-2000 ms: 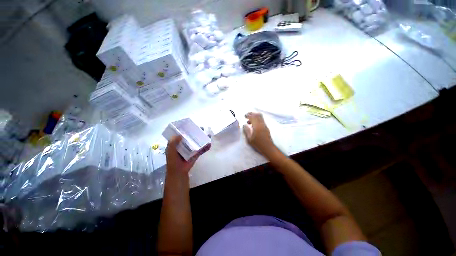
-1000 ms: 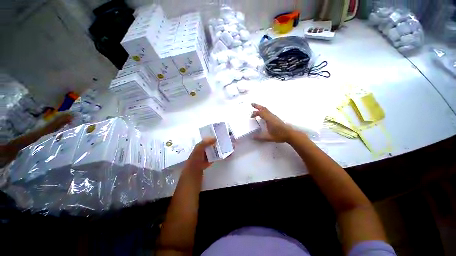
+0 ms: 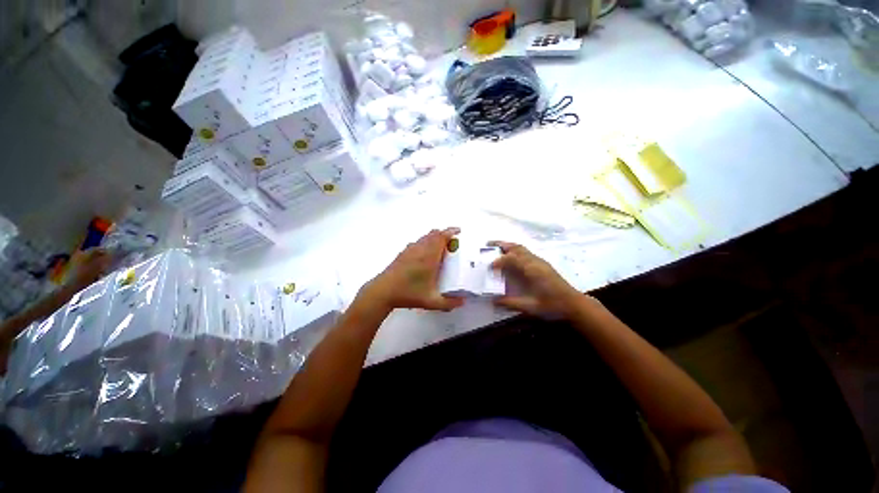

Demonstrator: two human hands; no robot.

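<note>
A small white retail box (image 3: 472, 271) with a gold dot and small print is held between my two hands near the bench's front edge. My left hand (image 3: 421, 273) grips its left side, with fingers at the top corner and thumb low. My right hand (image 3: 532, 281) grips its right side. The box looks closed from above. Its underside and whatever is inside it are hidden.
Boxes under a clear poly bag (image 3: 145, 337) lie at left. Stacked boxes (image 3: 279, 125), bagged white units (image 3: 390, 106) and bagged black cables (image 3: 496, 96) stand behind. Yellow pieces (image 3: 651, 173) lie right. Another person's arm (image 3: 58, 294) shows far left.
The open box in my left hand and the white piece by my right hand have come together. One box with its gold dot facing up is now between both hands.
</note>
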